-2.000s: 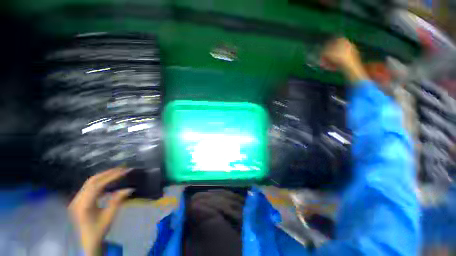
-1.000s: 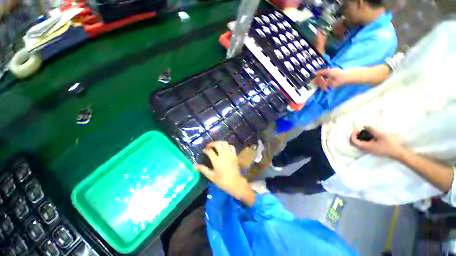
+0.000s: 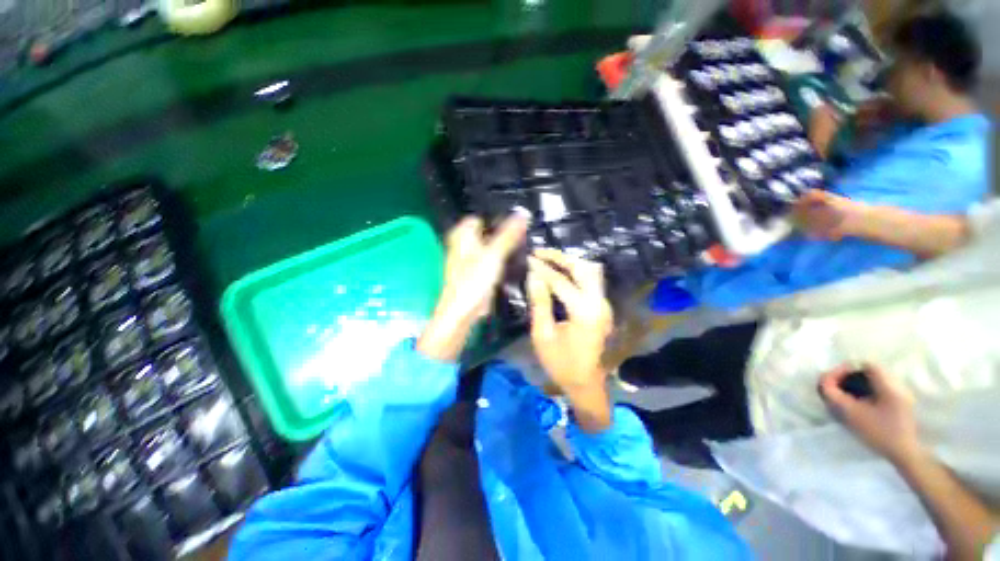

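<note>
A black blister tray [image 3: 592, 164] lies right of centre, with glints in its pockets at the right. My left hand [image 3: 477, 268] and my right hand [image 3: 570, 312] are close together at the tray's near left edge, fingers bent. Blur hides whether either holds a part. A bright green tray [image 3: 258, 351] with small pale specks under a strong glare lies left of my hands. Another black tray [image 3: 208, 422] at the far left holds rows of shiny ringed housings, with some pockets empty near its front.
Two loose shiny pieces, one upper [image 3: 274, 91] and one lower [image 3: 276, 151], lie on the dark green bench. A tape roll [image 3: 197, 13] is at the top. A white-edged tray of units [image 3: 746, 121] stands beyond the right tray. A person in blue and a person in a pale smock [image 3: 866, 329] are at right.
My left hand has come into view beside my right hand at the black tray. The view has shifted, so the green tray sits higher. The loose piece near the black tray's corner no longer shows.
</note>
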